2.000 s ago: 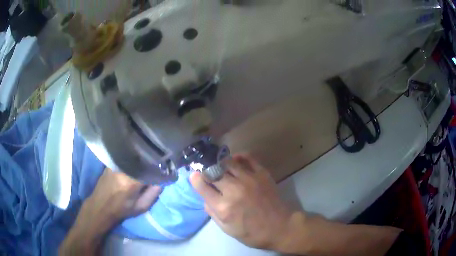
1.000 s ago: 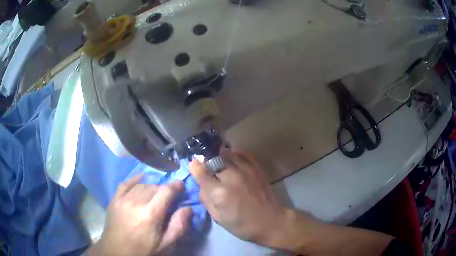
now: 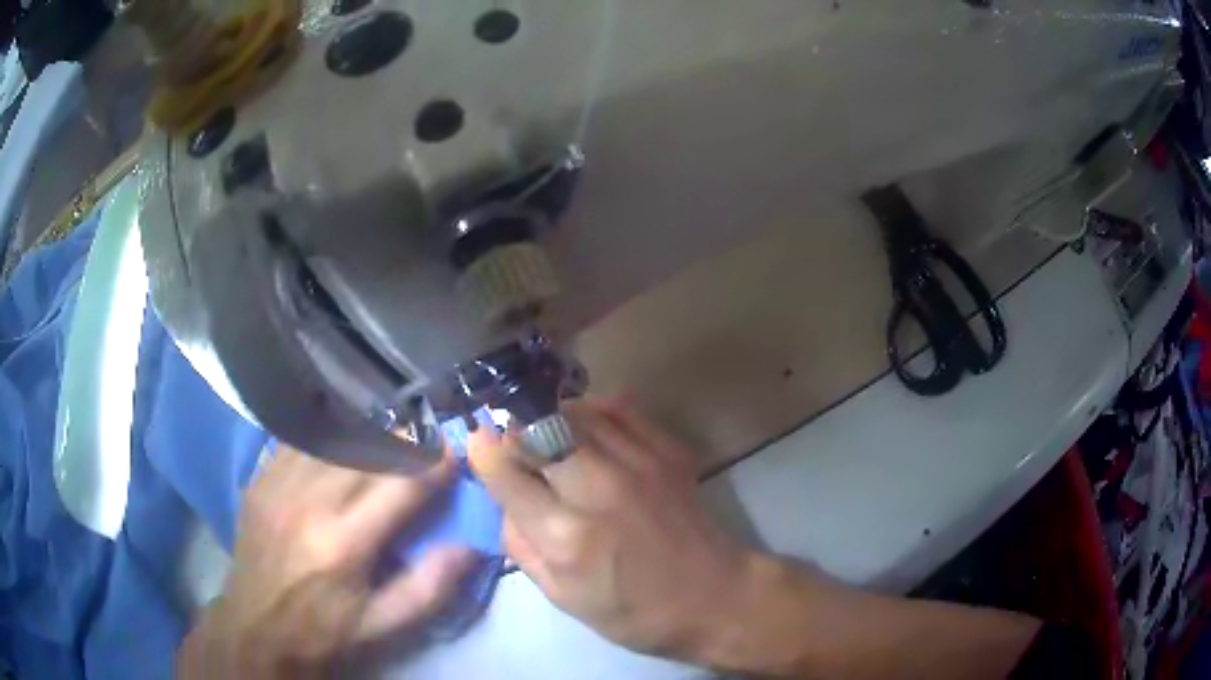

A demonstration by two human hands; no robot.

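A light blue garment [image 3: 53, 438] lies in a loose pile at the left and runs under both hands to the lit needle area. My left hand [image 3: 332, 551] holds the cloth between thumb and fingers, left of the needle. My right hand [image 3: 604, 518] has its fingertips on the folded blue edge beside the presser foot, next to a ribbed knob [image 3: 547, 437]. The needle is hidden by glare and the machine head. The off-white sewing machine [image 3: 717, 146] fills the top.
Black-handled scissors [image 3: 943, 312] lie right of the needle. A pale green-white guard [image 3: 104, 385] sticks down left of the head. A yellow ring [image 3: 226, 73] is around a post at top left. Patterned cloth [image 3: 1155, 492] and something red are at the right.
My left hand has come round in front of the needle and then moved closer to it, with the cloth bunched smaller. My right hand stays by the presser foot. The view has shifted a little.
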